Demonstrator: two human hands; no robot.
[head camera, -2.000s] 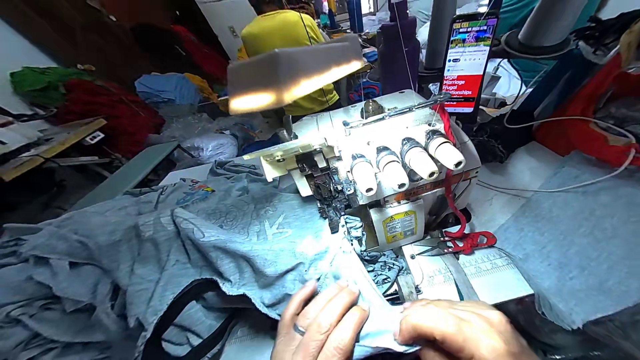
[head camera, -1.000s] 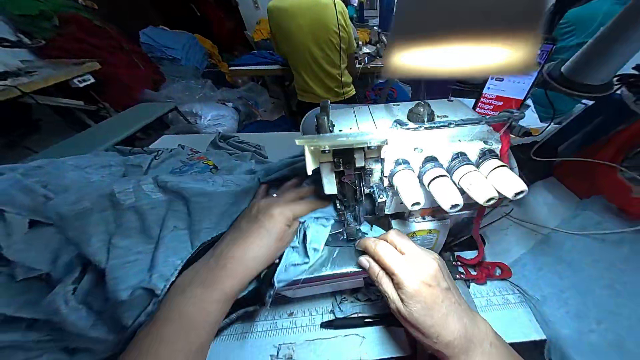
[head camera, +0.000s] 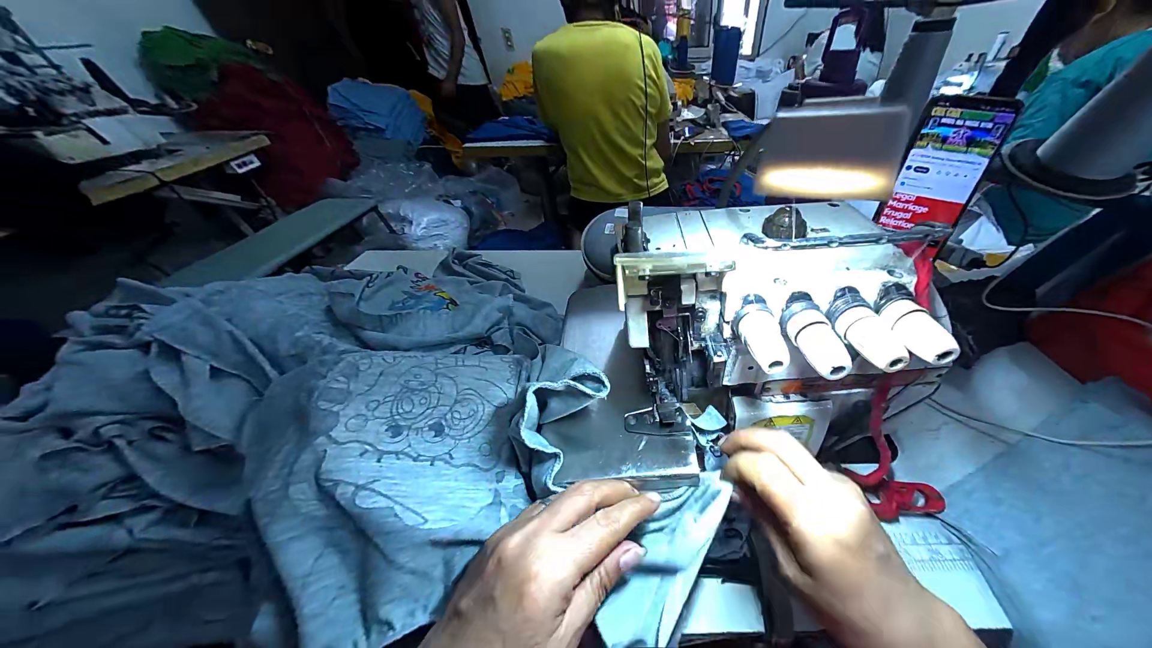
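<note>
An overlock sewing machine (head camera: 684, 360) with several white tension dials stands right of centre under a lit lamp. My left hand (head camera: 567, 558) rests on light grey-blue knit fabric (head camera: 661, 549) at the front edge of the metal machine plate (head camera: 621, 450), thumb and fingers pinching it. At the plate's right corner, my right hand (head camera: 801, 513) has its fingertips together beside small fabric scraps; whether it grips fabric is hidden. A large heap of grey-blue garments (head camera: 396, 450), one with a printed drawing, lies to the left, its stitched edge reaching onto the plate.
Red-handled snips (head camera: 904, 499) lie right of the machine near a measuring scale (head camera: 945, 558). A smartphone (head camera: 954, 171) stands behind the lamp (head camera: 832, 148). A person in a yellow shirt (head camera: 601, 108) is at a table beyond. Pale fabric (head camera: 1062, 540) covers the right side.
My left hand has come from beside the needle area to the front of the plate. The fabric that lay on the plate under my hands now hangs at its front edge.
</note>
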